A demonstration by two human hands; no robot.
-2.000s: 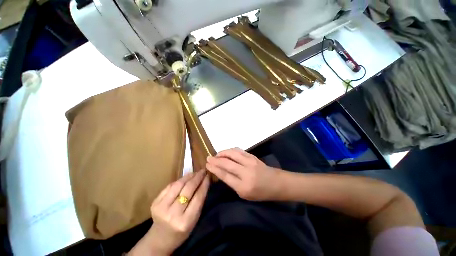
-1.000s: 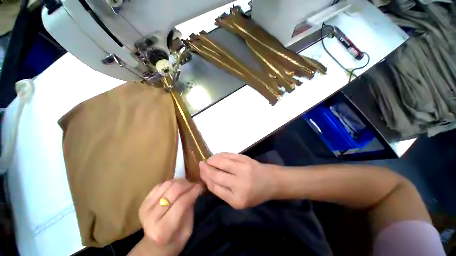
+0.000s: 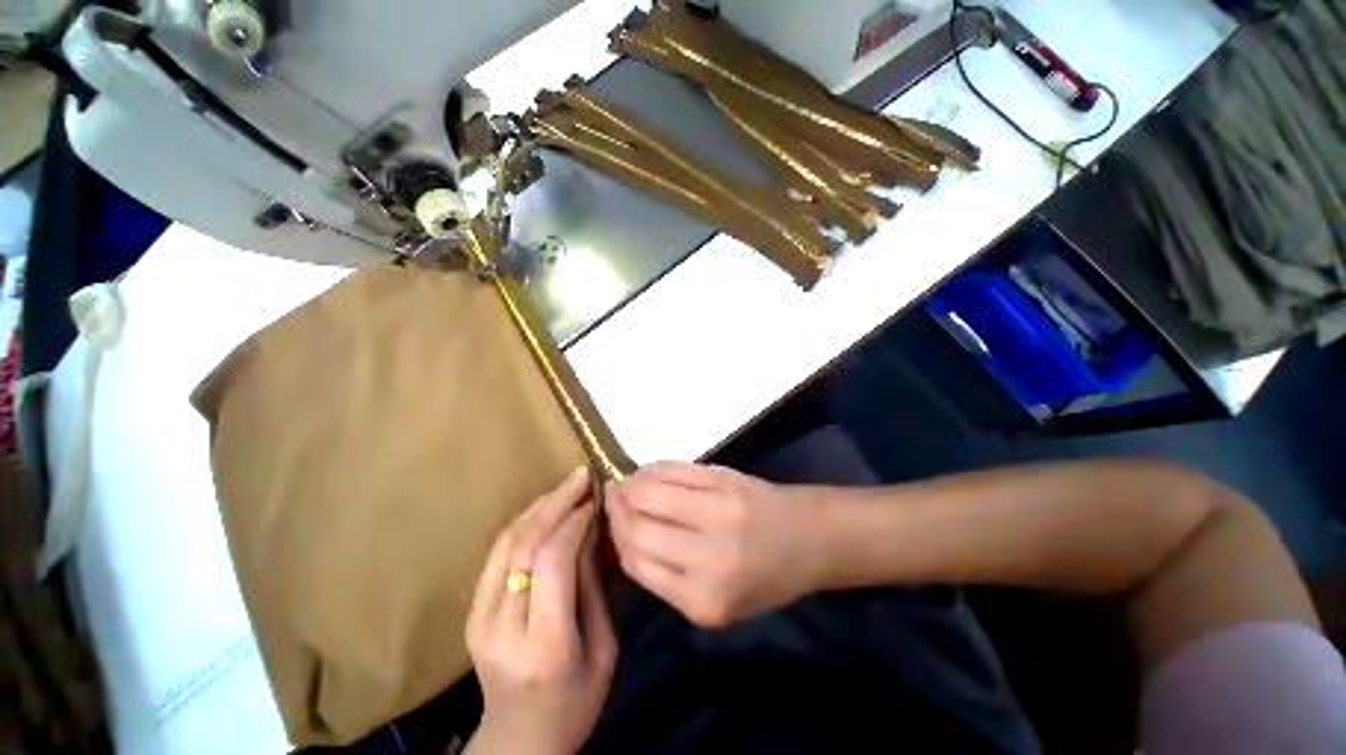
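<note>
A tan-brown fabric panel (image 3: pixel 384 472) lies on the white table, its top corner at the sewing machine's presser foot (image 3: pixel 475 254). A brown zipper with gold teeth (image 3: pixel 549 354) runs from the foot along the panel's right edge down to my hands. My left hand (image 3: pixel 546 612), with a gold ring, pinches the panel edge at the zipper's lower end. My right hand (image 3: pixel 694 538) grips the zipper end beside it. The fingertips of both hands meet there. The zipper's far end is hidden under the foot.
The white machine head (image 3: pixel 222 133) stands above the foot. Loose zippers (image 3: pixel 768 118) lie under the arm. A red and black tool (image 3: pixel 1051 62) with a cord lies at right. A blue bin (image 3: pixel 1033 347) is below. Grey-olive fabric (image 3: pixel 1255 192) lies far right, a white cloth strip (image 3: pixel 74 428) at left.
The panel's right edge has come against the zipper, closing the white gap between them. My left hand has moved up and right to the zipper end. The machine appears further left in view.
</note>
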